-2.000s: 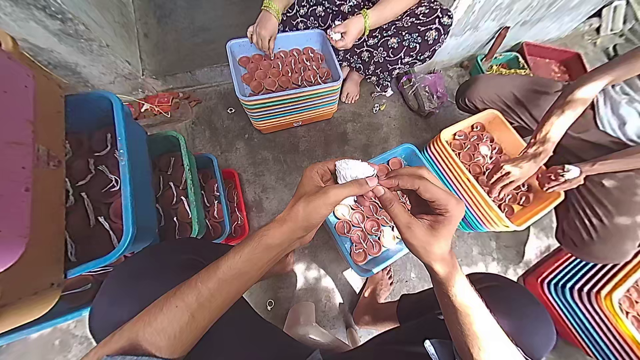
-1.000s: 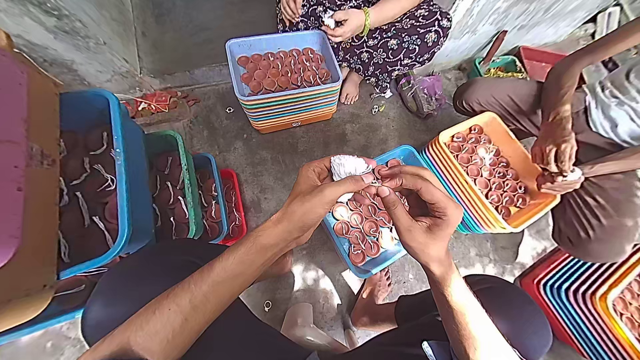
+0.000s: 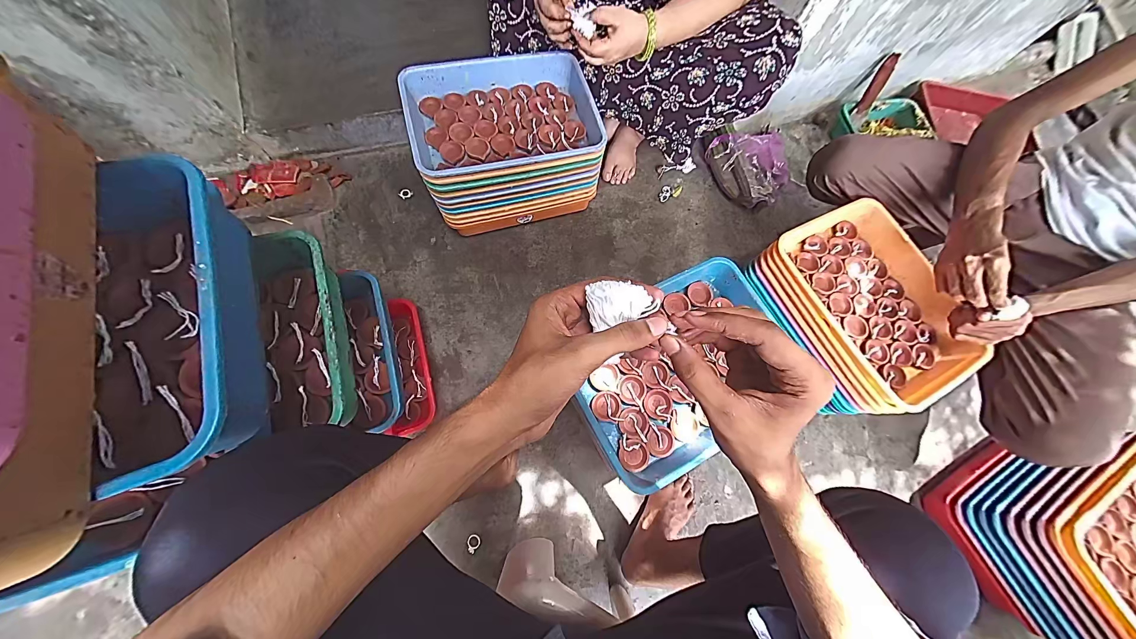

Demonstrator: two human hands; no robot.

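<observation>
My left hand [image 3: 555, 355] holds a bundle of white cotton wicks [image 3: 614, 303], the thumb laid across its lower edge. My right hand [image 3: 754, 382] meets it at the thumb tip, where its thumb and forefinger pinch something small, seemingly a wick end. Whether it is a clay lamp or only a wick between the fingertips I cannot tell. Below both hands lies a blue plastic tray [image 3: 641, 479] filled with small reddish clay lamps [image 3: 658, 404], many with white wicks in them. A whitish clump [image 3: 685, 424] rests among the lamps, partly beside my right hand.
Stacked trays of lamps stand ahead [image 3: 510, 222], at right [image 3: 945, 377] and lower right [image 3: 994, 524]. Larger blue [image 3: 209, 311], green [image 3: 333, 337] and red [image 3: 419, 355] crates with wicked lamps line the left. Two people sit nearby, their hands on white wicks. A purple bag [image 3: 754, 164] lies ahead.
The person ahead has drawn a hand back from the tray to the other hand. The person at right has lifted a hand from the orange tray. My hands stay together above the blue tray.
</observation>
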